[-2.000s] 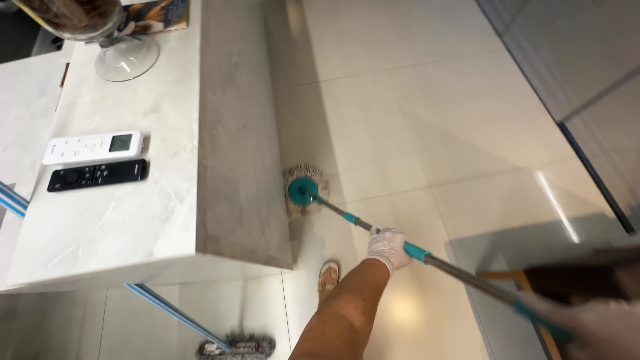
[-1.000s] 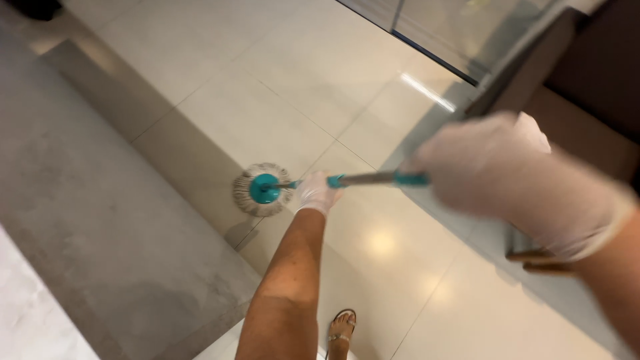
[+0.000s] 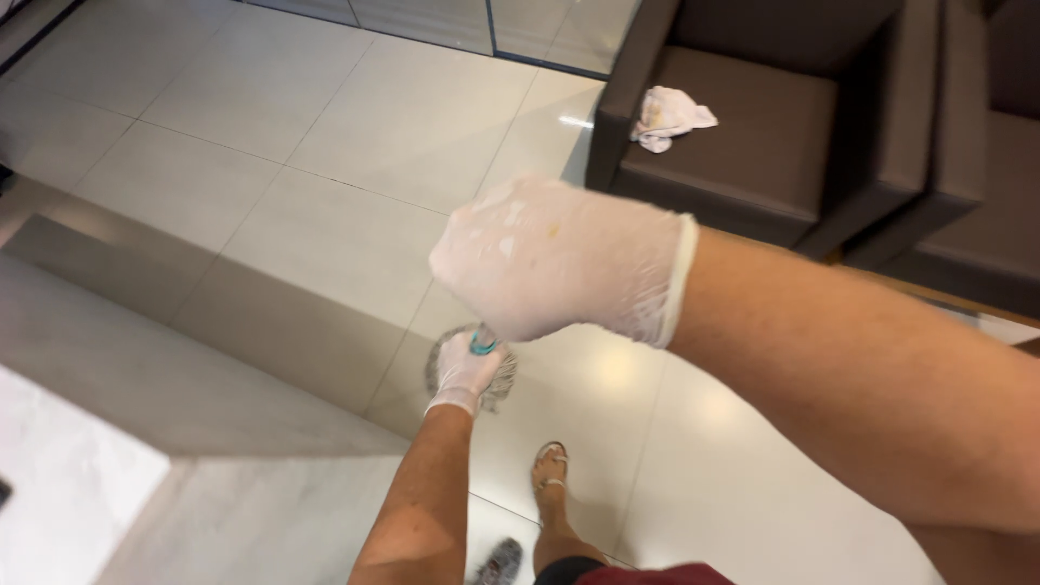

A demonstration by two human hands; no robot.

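Note:
A round string mop head [image 3: 500, 382] rests on the tiled floor, partly behind my left hand. My left hand [image 3: 467, 366], in a thin whitish glove, grips the mop's pole low down, just above the head. My right hand [image 3: 552, 260], gloved too, is closed around the upper part of the same pole, nearer the camera; it hides most of the pole. A short piece of the pole with a teal collar [image 3: 483, 344] shows between the two hands.
A stone-look counter [image 3: 203, 382] stands at the left. Brown armchairs [image 3: 731, 138] are at the upper right, one with a crumpled cloth [image 3: 670, 118] on its seat. Glass panels [image 3: 431, 20] run along the top. My sandaled foot [image 3: 550, 471] and a grey mop head [image 3: 500, 562] are below.
The view has swung toward the armchairs, bringing the cloth into sight. The pole, slanted across the floor earlier, now points up toward the camera. Both hands stay on it.

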